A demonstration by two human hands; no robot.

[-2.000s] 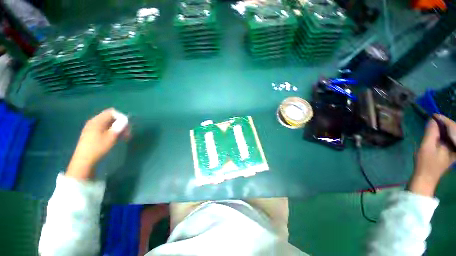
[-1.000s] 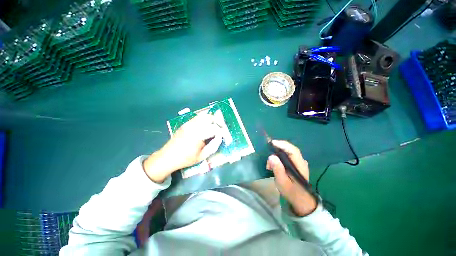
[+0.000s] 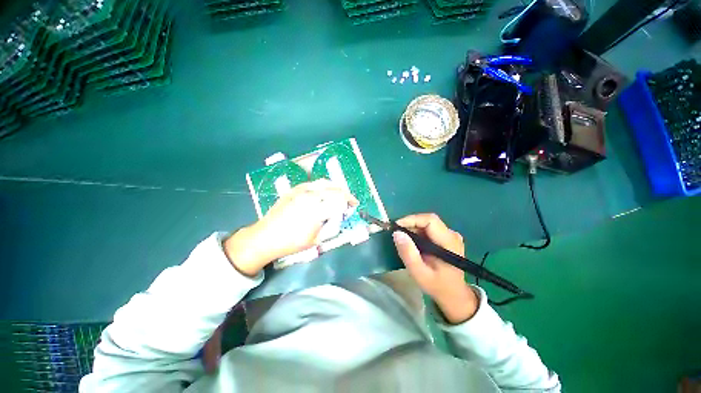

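Observation:
A green circuit board [image 3: 353, 170] with two pale slots lies in a pale cream backing plate [image 3: 371, 176] in front of me. My left hand [image 3: 296, 221] is over the lower middle of the board, its fingers closed around a small white piece [image 3: 332, 204]. Solder wire at these fingers is too small to make out. My right hand [image 3: 432, 249] holds a black soldering iron [image 3: 450, 257] like a pen. Its tip points left and is over the board's lower right part, close to my left fingertips; whether it touches the board cannot be told.
A round pot [image 3: 430, 123] stands beyond the board, with small white parts [image 3: 409, 75] behind it. At right are a black tray [image 3: 488, 138], a dark soldering station [image 3: 573, 130] and a blue bin of boards [image 3: 653, 146]. Stacked boards [image 3: 127, 54] stand far left; a board rack [image 3: 54, 353] is lower left.
The iron has moved left from beside the board to over it, at my left fingers. Two seconds ago both hands were wide apart, away from the board. The view has shifted.

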